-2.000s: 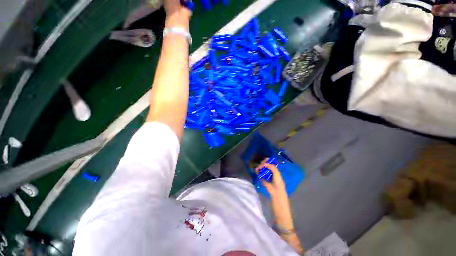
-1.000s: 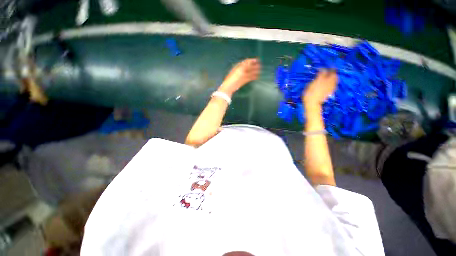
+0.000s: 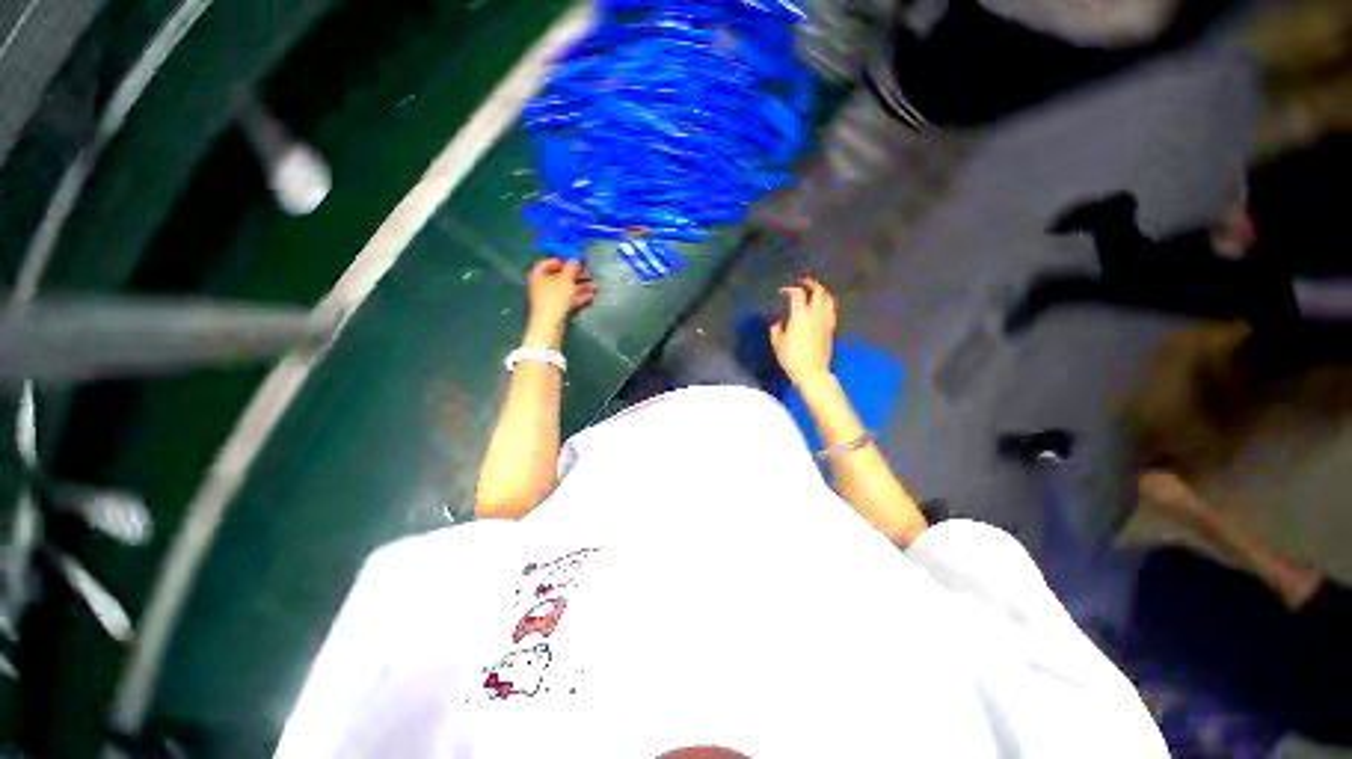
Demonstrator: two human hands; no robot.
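A blurred heap of blue battery cells [image 3: 667,126] lies on the dark green bench [image 3: 401,393] at the top centre. A few cells [image 3: 648,257] lie at its near edge. My left hand [image 3: 558,297] is over the bench at the heap's lower left edge, its fingers curled; blur hides whether it touches or holds a cell. My right hand [image 3: 805,334] is past the bench edge, above the floor side, with fingers bent and apart and nothing visible in it. A blue object [image 3: 867,389], perhaps a bag, shows behind and below my right hand.
A pale rail [image 3: 363,274] curves along the bench beside the green conveyor belt [image 3: 371,148]. White device parts [image 3: 301,178] lie on the belt. A grey bar [image 3: 163,338] crosses at left. Another person's arm [image 3: 1238,541] and dark clothing show at right, above the grey floor [image 3: 964,237].
The view has swung round, so the heap now shows at the top centre. My right hand has left the heap and is past the bench edge. My left hand is now near the heap's edge.
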